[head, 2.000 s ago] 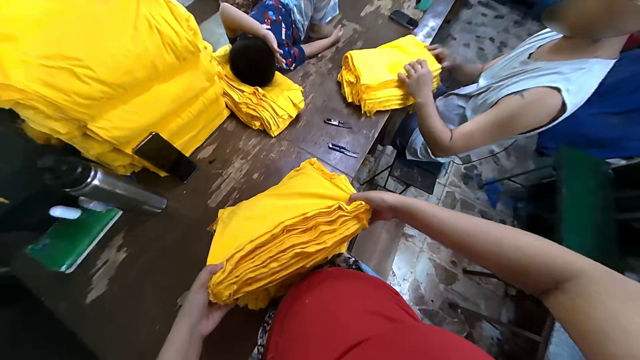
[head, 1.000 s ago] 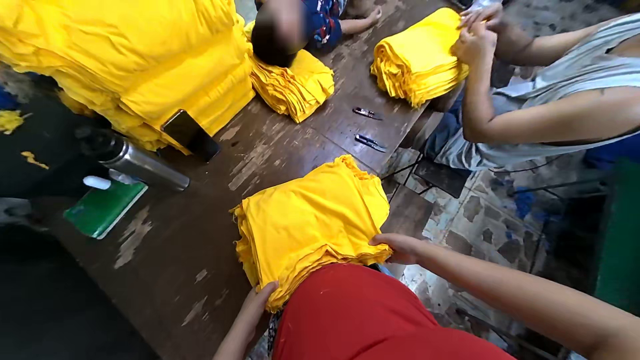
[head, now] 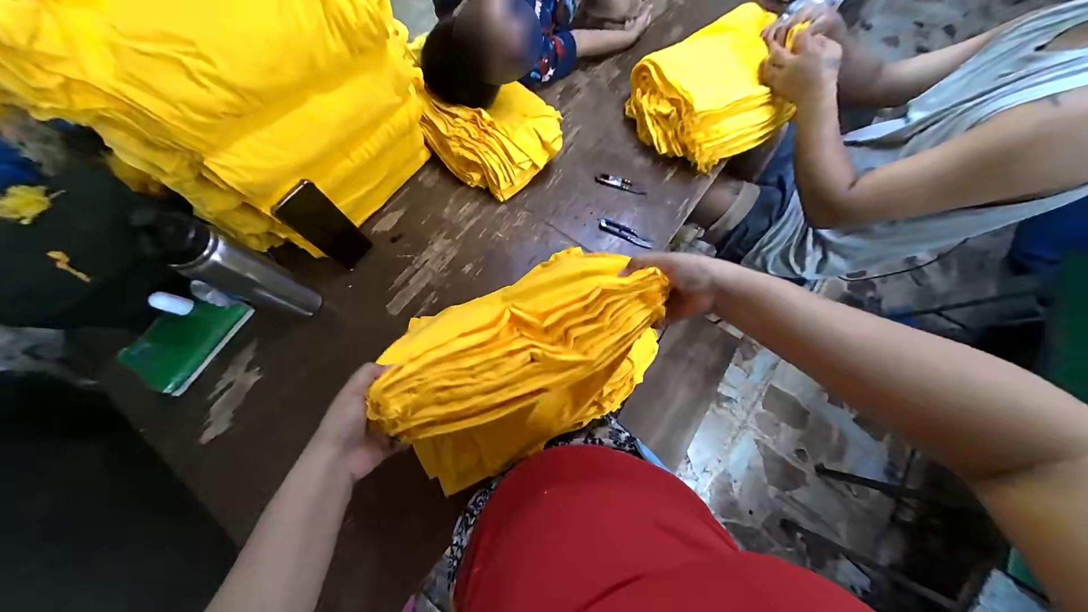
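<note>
A thick stack of yellow folded cloth (head: 527,340) is gripped between my hands near the table edge, its layered edges turned toward me. My left hand (head: 361,421) holds its left end, fingers partly hidden beneath. On the right end is my right hand (head: 676,285), its thumb side against the layers. More yellow cloth lies under the lifted part. Beyond it, two small thread snippers lie on the wooden table, one (head: 621,184) behind the other (head: 625,232).
A large yellow cloth pile (head: 255,110) fills the back left, with a smartphone (head: 323,223), steel bottle (head: 255,272) and green notebook (head: 187,344) nearby. One person leans by a smaller stack (head: 493,136); another handles a stack (head: 710,85) at right.
The stack, lying flatter one second ago, is now tilted up with its layered edges showing. My right hand has moved up along its right end. The view has shifted somewhat.
</note>
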